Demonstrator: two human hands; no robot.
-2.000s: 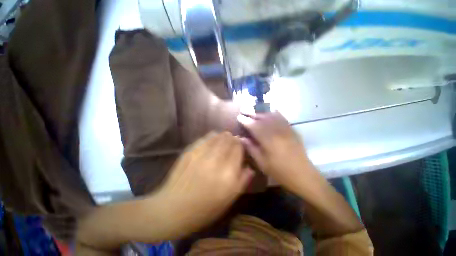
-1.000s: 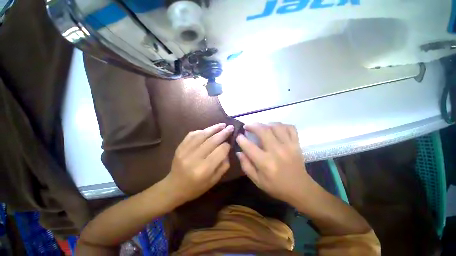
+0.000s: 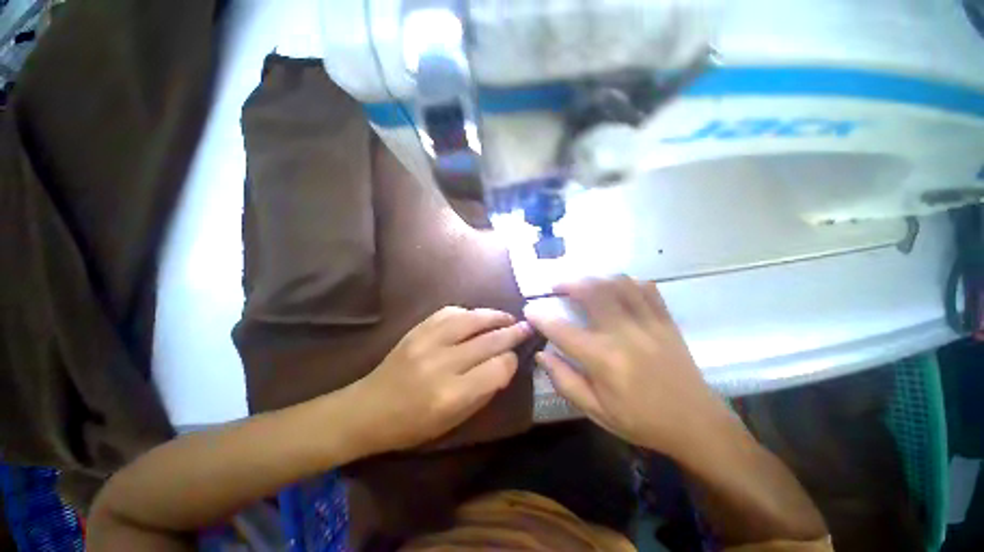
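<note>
A brown garment panel [image 3: 421, 248] lies on the white table, its right edge running toward the needle area [image 3: 548, 232], which is bright with lamp glare. A folded brown part [image 3: 313, 216] lies on its left side. My left hand [image 3: 459, 361] rests on the panel with its fingertips pinching the cloth's right edge. My right hand [image 3: 615, 350] meets it there, thumb and finger on the same edge, just in front of the presser foot. The fold between the fingertips is mostly hidden.
The white sewing machine head [image 3: 777, 119] with a blue stripe spans the top. More brown cloth [image 3: 86, 216] hangs over the table's left end. A blue basket [image 3: 41, 507] is at lower left, and a green basket [image 3: 917, 453] with brown cloth is at lower right.
The view has shifted over the last second, so the machine head appears further right and lower. Two seconds ago my hands were closer to the foot; both still hold the cloth edge.
</note>
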